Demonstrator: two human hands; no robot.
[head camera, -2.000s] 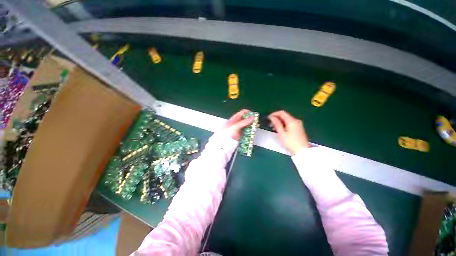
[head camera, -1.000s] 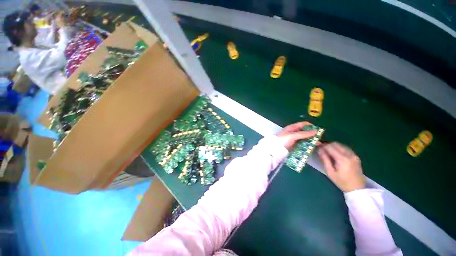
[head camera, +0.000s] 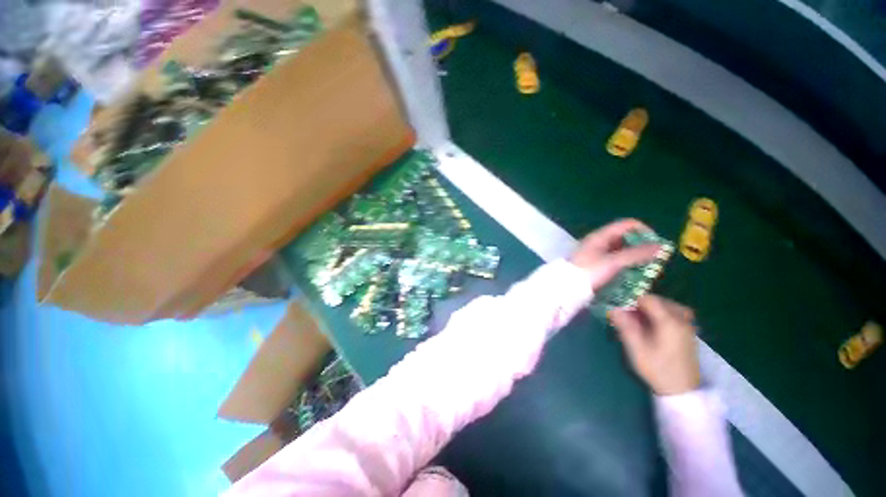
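Observation:
A green PCB panel (head camera: 635, 276) with a row of pale gold patches along one edge is held above the pale rail. My left hand (head camera: 614, 254) grips its upper end between thumb and fingers. My right hand (head camera: 659, 335) has its fingertips at the panel's lower end; whether they pinch a single board there is too blurred to tell. A pile of PCB panels (head camera: 399, 254) lies on the green bench to the left of my hands.
A tall cardboard carton (head camera: 253, 175) of boards stands left of the pile. A lower open carton (head camera: 277, 374) sits below the bench edge. Beyond the belt edge rail (head camera: 505, 207), yellow car-shaped shells (head camera: 698, 230) lie spread along the conveyor belt (head camera: 573, 175). A grey post (head camera: 413, 73) rises behind the pile.
The view has swung left, so bench, cartons and hands show further right. My right hand has come from apart to touching the panel's lower end. The yellow shells have shifted in the view.

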